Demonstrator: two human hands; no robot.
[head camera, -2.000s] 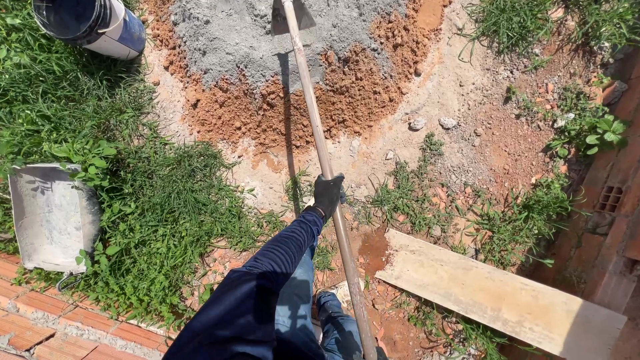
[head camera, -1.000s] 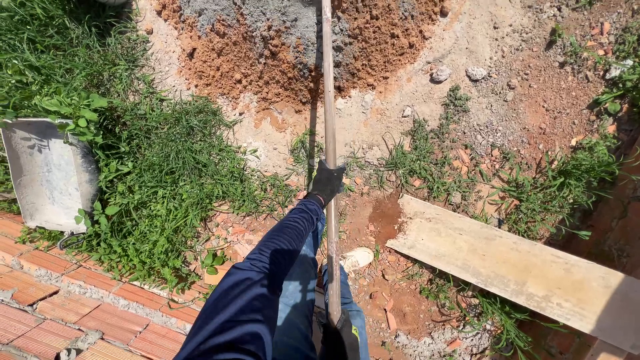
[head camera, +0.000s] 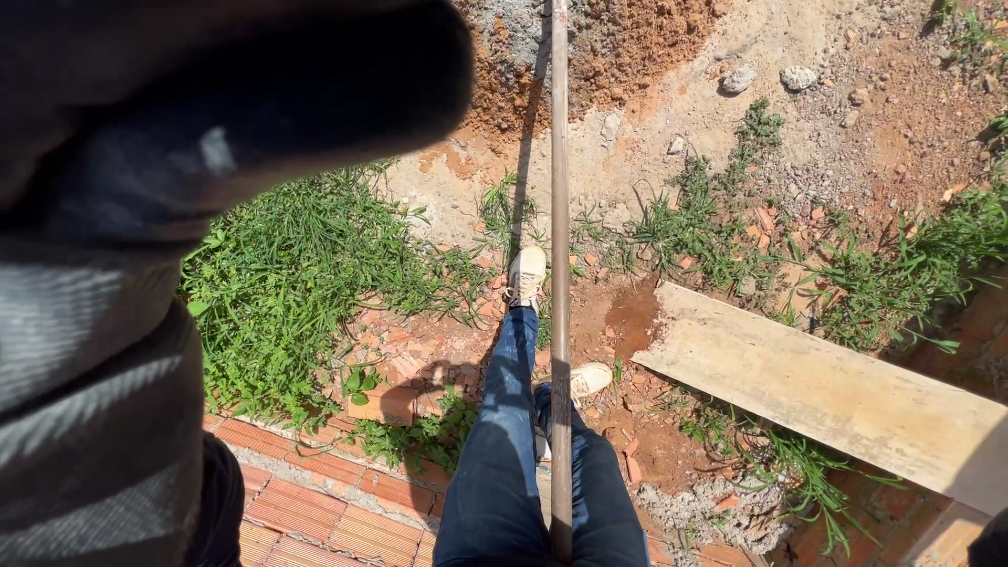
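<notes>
A large, blurred dark shape fills the upper left, close to the camera; it appears to be my gloved left hand, with a dark sleeve below it. Its fingers are not clear enough to tell their pose. The long wooden handle of a hoe runs nearly straight up the middle of the view, in front of my legs, and neither hand is seen on it. The hoe's blade is out of view. My right hand is not seen. At the top, the handle crosses a mound of reddish sand and grey material.
My light shoes stand on dirt with brick rubble. A pale board lies at the right. Hollow clay bricks run along the lower left, beside grass. Two pale lumps lie near the mound.
My left hand has left the handle and come up close to the camera at the upper left. The hoe blade, seen on the mound two seconds ago, is out of view.
</notes>
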